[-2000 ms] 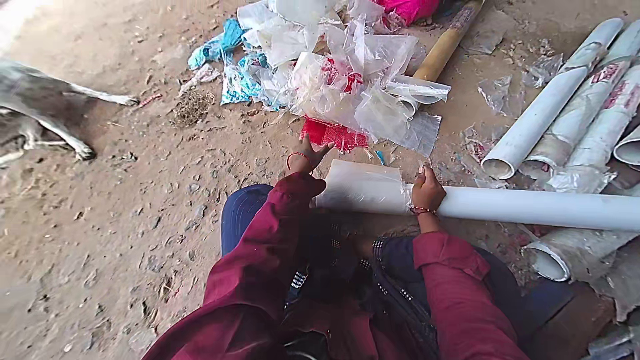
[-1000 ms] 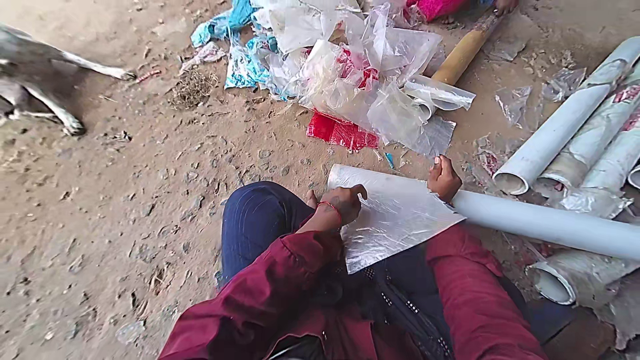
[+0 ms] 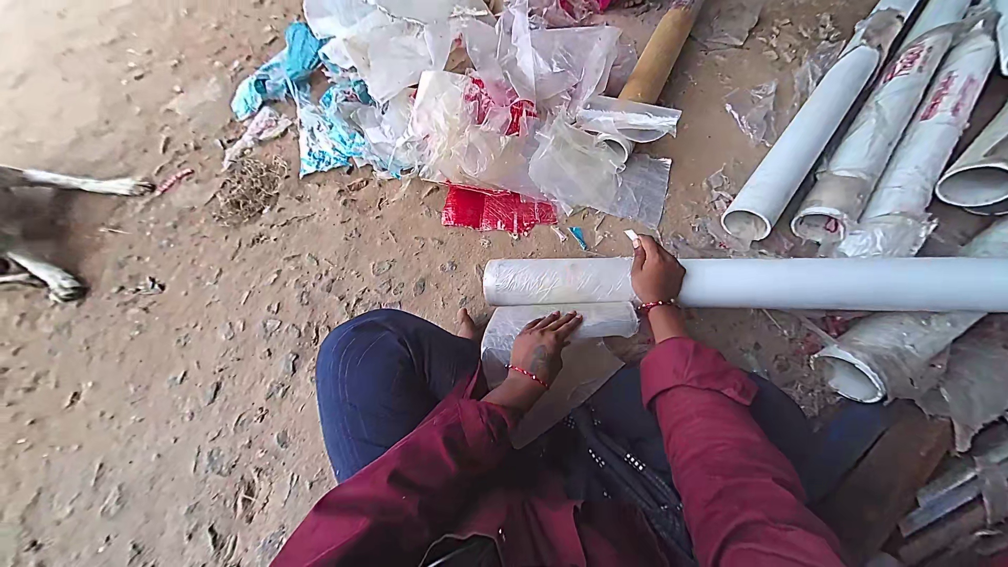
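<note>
A long white plastic pipe (image 3: 827, 283) lies across in front of me, its left end covered by a clear plastic sheet (image 3: 563, 394) that hangs down over my lap. My left hand (image 3: 543, 344) rests flat on the sheet just below the pipe, fingers spread. My right hand (image 3: 657, 270) is over the pipe at the edge of the wrapped part, with a small white piece (image 3: 631, 235) between thumb and finger. What the right palm touches is hidden.
A heap of clear plastic scraps (image 3: 488, 134) lies ahead, with blue pieces (image 3: 339, 118), a red piece (image 3: 500, 211) and a brown tube (image 3: 661, 55). Several white pipes (image 3: 803, 142) lie at the right, another (image 3: 854, 376) below. An animal's legs (image 3: 79, 183) show at the left.
The sheet that was spread over my lap from the pipe now lies partly folded or rolled beside it. My left hand has moved off the pipe's left part onto the sheet.
</note>
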